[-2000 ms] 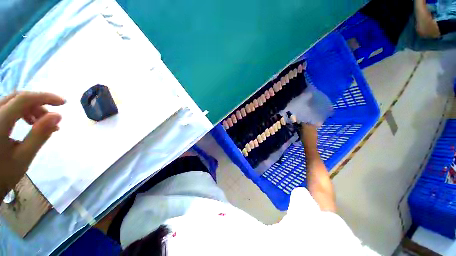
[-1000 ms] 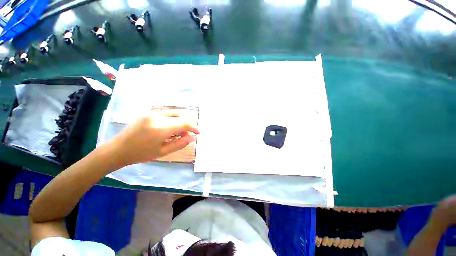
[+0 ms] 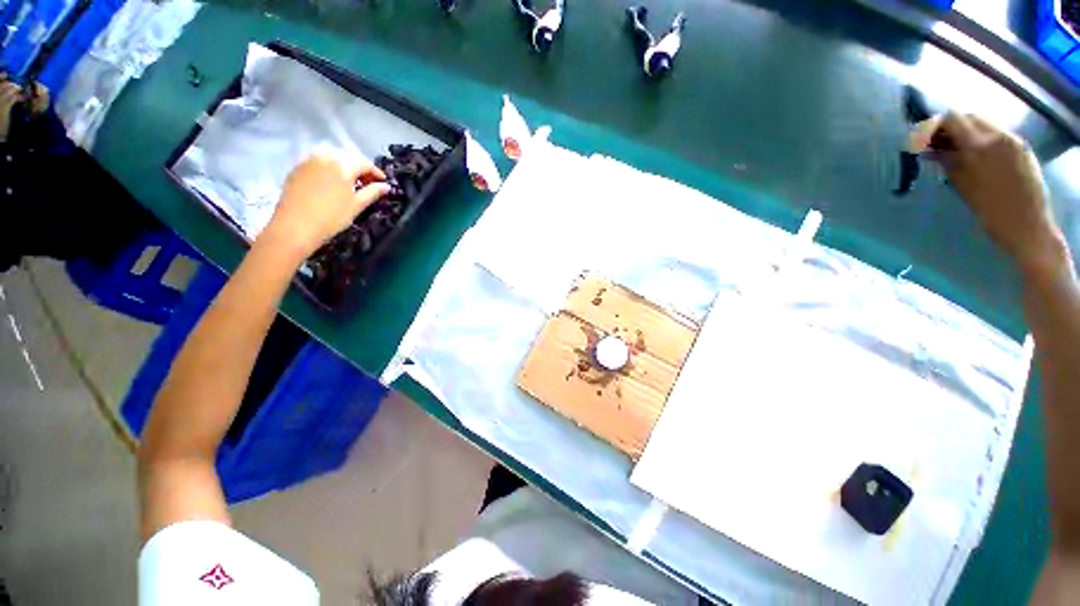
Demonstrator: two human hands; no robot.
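Observation:
My left hand [image 3: 326, 201] is over the black parts tray [image 3: 444, 166], its fingertips at the heap of small dark parts [image 3: 409, 178]. Whether it pinches a part cannot be told. My right hand [image 3: 995, 178] is over the green belt at the upper right. It holds a figure body [image 3: 910, 154] by its pale band, with black pieces showing beside the fingers. The holding fixture [image 3: 876, 497], black with a central hole, sits empty on the white board [image 3: 758, 438]. The white glue dish [image 3: 611, 353] lies on the stained cardboard pad [image 3: 580, 408].
Two white pointed bottles [image 3: 514, 128] stand near the tray's right corner. Placed figures [image 3: 660, 53] lie on the belt at the top. A wrinkled protective sheet [image 3: 462, 355] lies under the board. Blue crates [image 3: 296, 414] are below the table at left.
My left hand has moved from above the cardboard to the parts tray, uncovering the glue dish. My right hand has come up from the crate side to the belt with a figure body. The view has turned.

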